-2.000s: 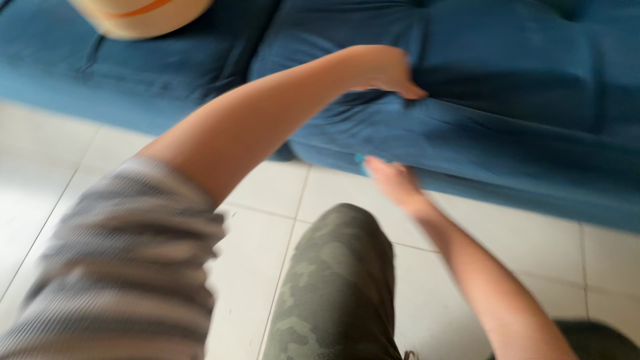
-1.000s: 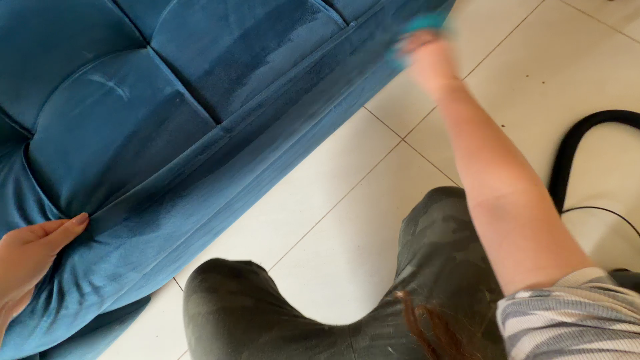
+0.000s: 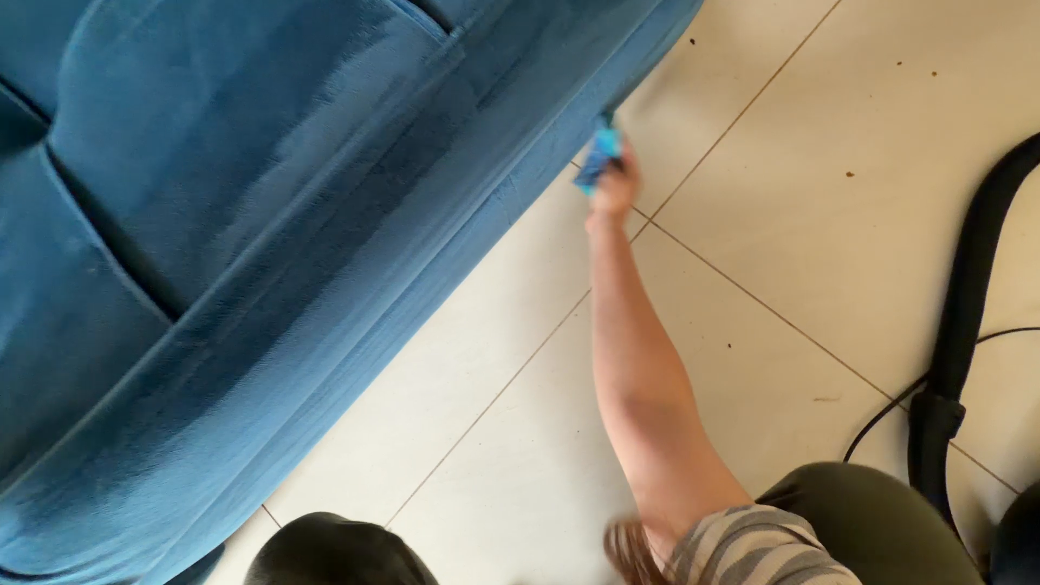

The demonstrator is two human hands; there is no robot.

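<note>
A sofa upholstered in blue velvet (image 3: 325, 268) fills the upper left of the view, with seams across its seat and darker and lighter patches in the pile. My right hand (image 3: 615, 183) is shut on a blue cloth (image 3: 600, 154), blurred, at the lower front edge of the sofa and close above the floor. Whether the cloth touches the sofa I cannot tell. My left hand is out of view.
Pale floor tiles (image 3: 504, 366) with dark joints and scattered crumbs lie beside the sofa. A black vacuum hose (image 3: 963, 309) curves along the right side, with a thin black cable (image 3: 881, 414) near it. My knees show at the bottom.
My left hand, on the sofa's front edge a second ago, has gone out of view. My right hand has moved with the cloth to the sofa's lower edge.
</note>
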